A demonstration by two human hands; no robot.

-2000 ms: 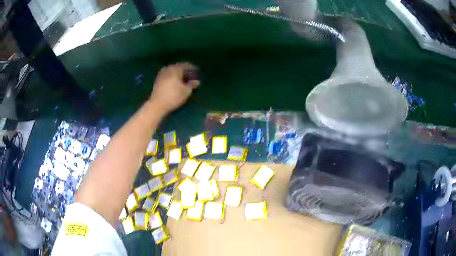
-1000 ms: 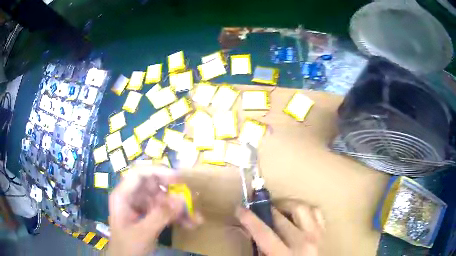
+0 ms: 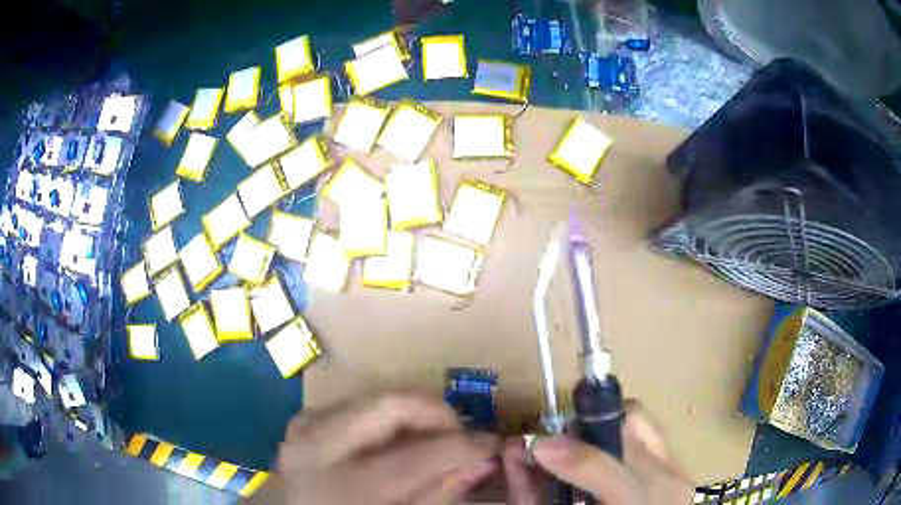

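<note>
A small blue circuit board lies on the tan cardboard near its front. My left hand is blurred, just in front of the board and partly over its lower edge; its fingertips meet my right fingertips, and what they hold is not clear. My right hand is closed around the black handle of a soldering iron, whose shaft points away from me. A thin bent silvery feed tube runs along its left side. Many flat white batteries with yellow edges lie beyond my hands.
A shiny tray of assemblies is at left. A black fan with a spiral guard stands right, beside a translucent hood. A yellow-blue box of silvery scraps is in front. More blue boards lie at the back.
My left hand was reaching over the green area, then held a yellow-edged piece; that piece no longer shows in it. The blue board now shows by my hands. The iron has tilted more upright in view.
</note>
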